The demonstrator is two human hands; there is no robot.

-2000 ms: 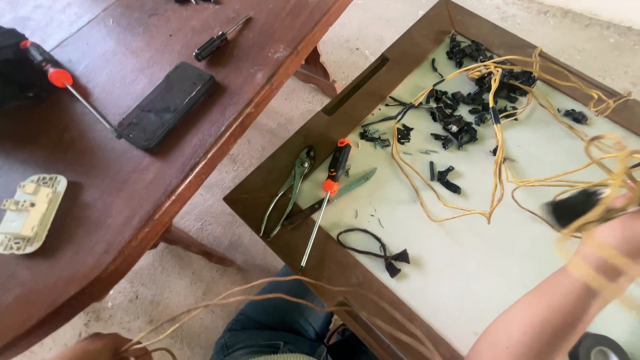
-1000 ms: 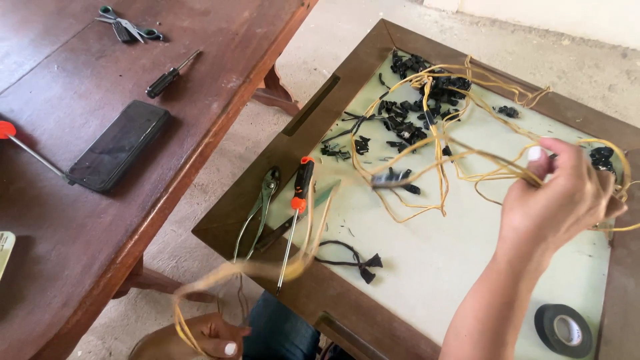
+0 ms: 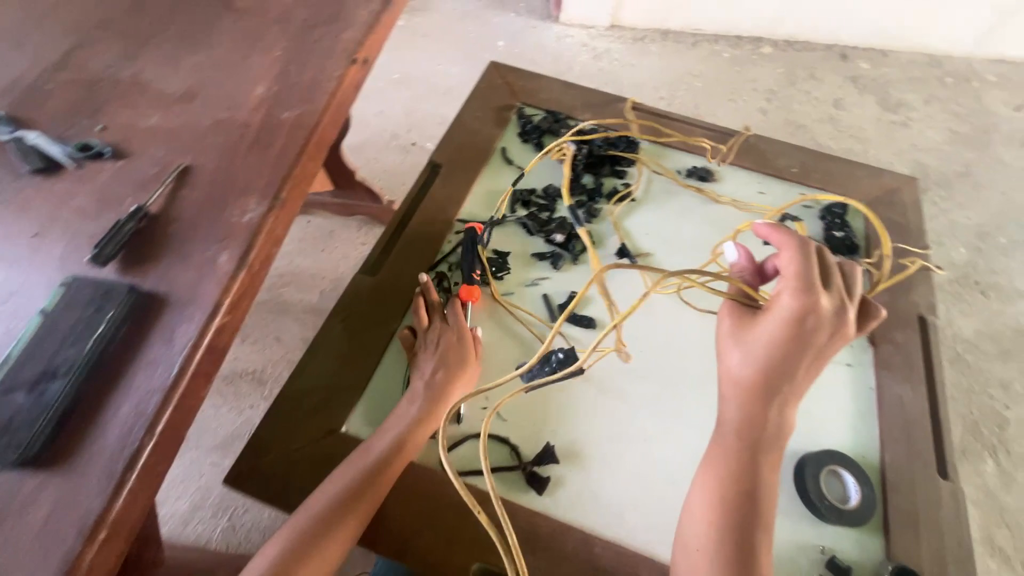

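Note:
My right hand (image 3: 792, 296) grips a bundle of yellow electrical wires (image 3: 640, 276) above the right part of a framed panel (image 3: 656, 440). The wires loop across the panel and run down past its near edge. My left hand (image 3: 444, 344) lies at the panel's left side, fingers spread, over the shaft of a screwdriver (image 3: 472, 260) with a black and orange handle; whether it grips the shaft I cannot tell. A black taped joint (image 3: 550, 366) is on the wires between my hands. Scraps of black tape (image 3: 560, 216) litter the panel's far left part.
A roll of black electrical tape (image 3: 836, 488) lies at the near right, a black cord loop (image 3: 512, 468) near the front. The wooden table (image 3: 264, 144) at left holds a dark flat case (image 3: 64, 368), a small screwdriver (image 3: 136, 216) and scissors (image 3: 48, 148).
My left hand has let go of the wires it held low at the front and moved up to the screwdriver. The pliers, seen beside the screwdriver before, are no longer plainly visible.

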